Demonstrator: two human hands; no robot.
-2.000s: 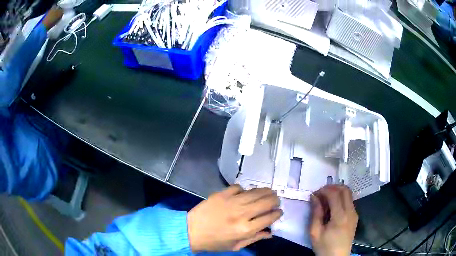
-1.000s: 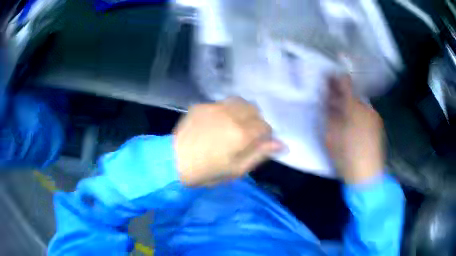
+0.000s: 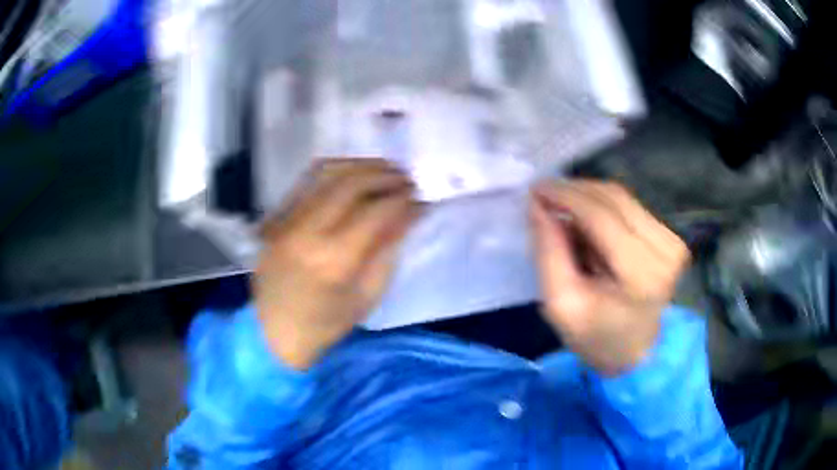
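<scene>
The white plastic housing (image 3: 431, 138) lies in front of me, open side up, its near edge towards me; the picture is blurred. A thin white sheet (image 3: 459, 252) sticks out from under its near edge. My left hand (image 3: 335, 243) is at the near left edge, fingers bent over it; whether it holds anything cannot be told. My right hand (image 3: 601, 262) is at the near right, thumb and fingers close together beside the sheet; any small part between them is too blurred to see.
Part of the blue bin (image 3: 87, 64) shows at the upper left on the dark bench (image 3: 73, 220). A black device with a pale top (image 3: 734, 50) stands at the upper right. Blurred metal or clear items lie at the right. The bench's front edge runs at the left.
The view has tilted down and shifted right, so the housing looks closer. My left hand has moved from the sheet's left side to the housing's near edge. My right hand stays near the sheet.
</scene>
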